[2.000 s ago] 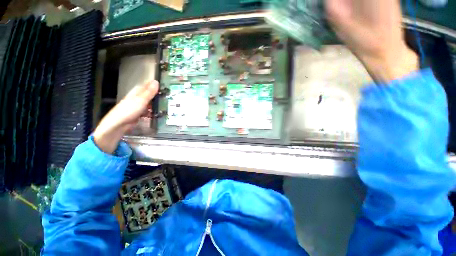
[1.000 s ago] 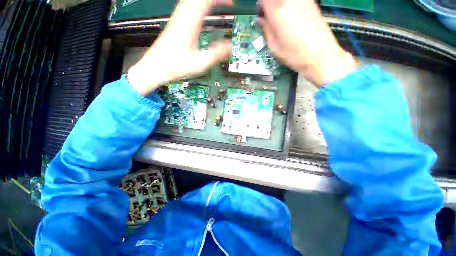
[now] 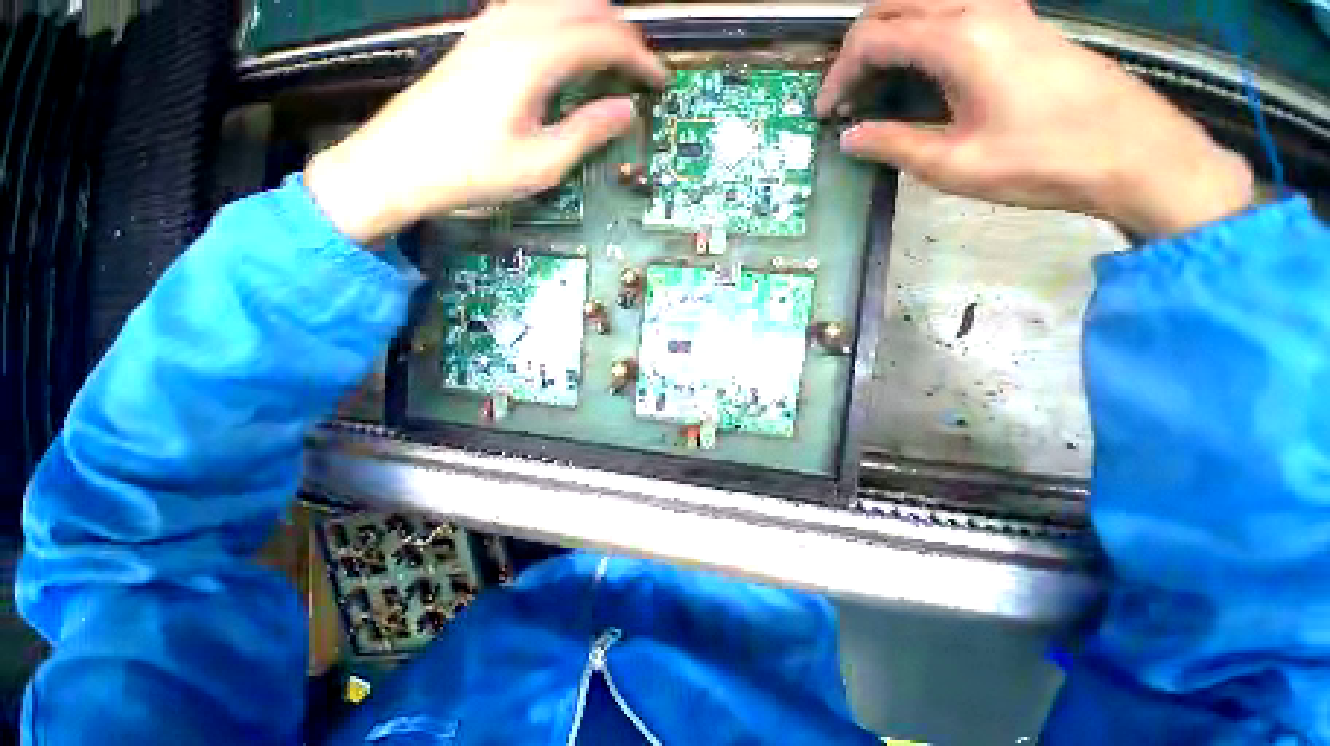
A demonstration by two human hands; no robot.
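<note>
A grey-green solder pallet (image 3: 613, 270) with a dark rim lies on the conveyor. A green circuit board (image 3: 732, 150) lies in its upper right pocket. Two more boards lie in the lower right pocket (image 3: 725, 350) and lower left pocket (image 3: 514, 328). The upper left board (image 3: 550, 203) is mostly hidden by my left hand. My left hand (image 3: 503, 124) is at the upper right board's left edge, thumb and fingers apart. My right hand (image 3: 970, 110) is at the pallet's right side, fingertips near the clip beside that board. Neither hand clearly holds anything.
The conveyor's silver front rail (image 3: 700, 539) runs between me and the pallet. Bare metal conveyor bed (image 3: 977, 328) shows to the right. A spare pallet with brown clips (image 3: 401, 583) is low in front at left. A dark ribbed rack (image 3: 153, 190) stands at far left. A blue cord hangs at upper right.
The board brought in by my right hand now lies in the upper right pocket, which was open. My hands have moved apart to either side of it. The view has shifted closer to the pallet.
</note>
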